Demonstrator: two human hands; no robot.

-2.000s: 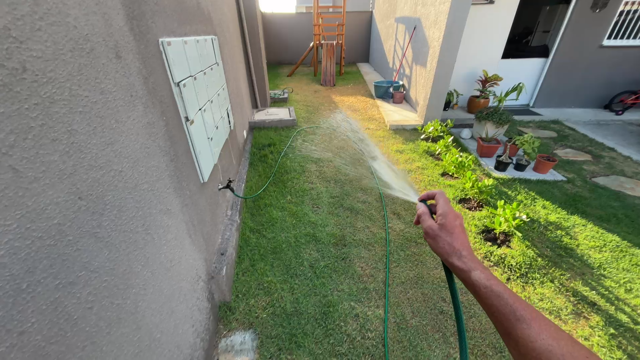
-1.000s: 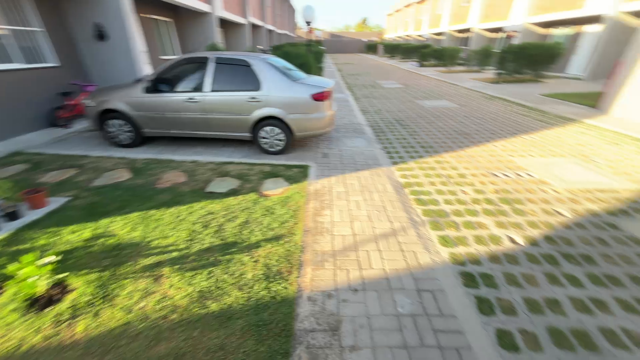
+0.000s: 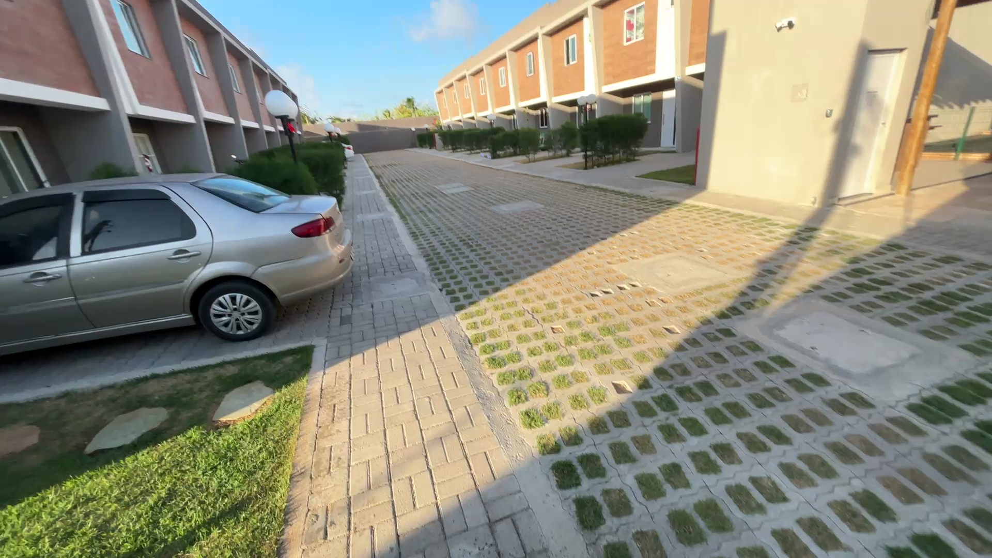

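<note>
Neither my left hand nor my right hand is in the head view now, and no garden hose shows. What each hand holds cannot be seen. At the lower left lies a sunlit grass lawn with flat stepping stones set in it. A silver sedan is parked beyond the lawn, its rear toward the paved path.
A brick-paved path runs ahead beside a grass-block paver driveway. A concrete cover lies in the pavers at right. A beige wall, a wooden post, hedges and a globe lamp stand farther off.
The view has swung far to the right, from the lawn strip to the driveway. My right hand, which held a spraying green hose two seconds ago, has left the view.
</note>
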